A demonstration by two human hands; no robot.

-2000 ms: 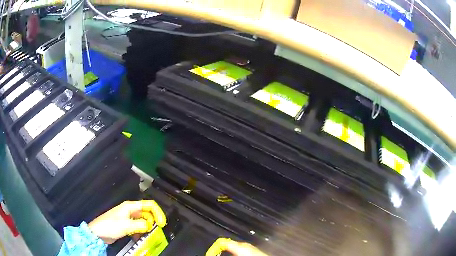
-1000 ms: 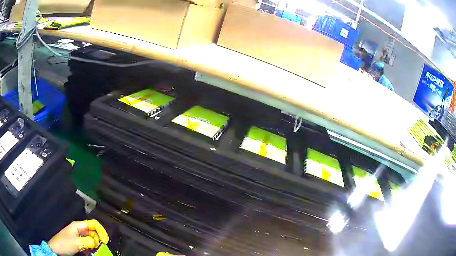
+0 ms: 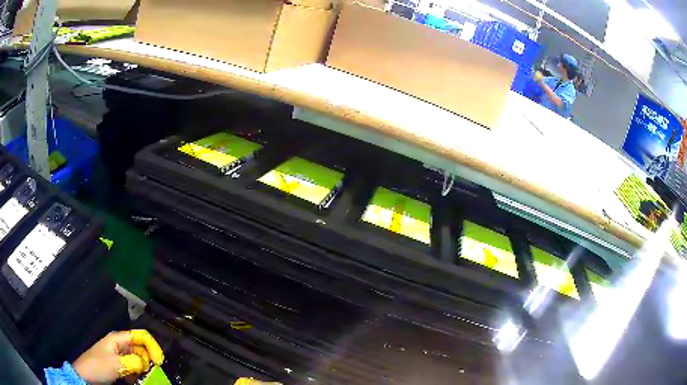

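My left hand (image 3: 120, 356), with yellow finger coverings and a blue sleeve, is at the bottom left edge. Its thumb and fingers close on the corner of a lime piece (image 3: 156, 376), which is mostly cut off by the picture's edge. Of my right hand (image 3: 254, 382) only a yellow fingertip shows at the bottom edge; what it does is hidden. In front, a thick stack of black foam trays (image 3: 248, 197) carries a row of lime pieces (image 3: 398, 216) with yellow marks, one per slot.
At left, another black tray (image 3: 68, 289) holds white-labelled devices (image 3: 36, 256). A blue bin (image 3: 74, 154) stands by a metal post (image 3: 38, 113). A wood-edged shelf (image 3: 527, 165) above bears cartons (image 3: 422, 64). A person in blue (image 3: 557, 86) is in the background.
The view has swung right over two seconds, so trays and hands appear further left. In the last second my hands barely moved; the background person has come more into view.
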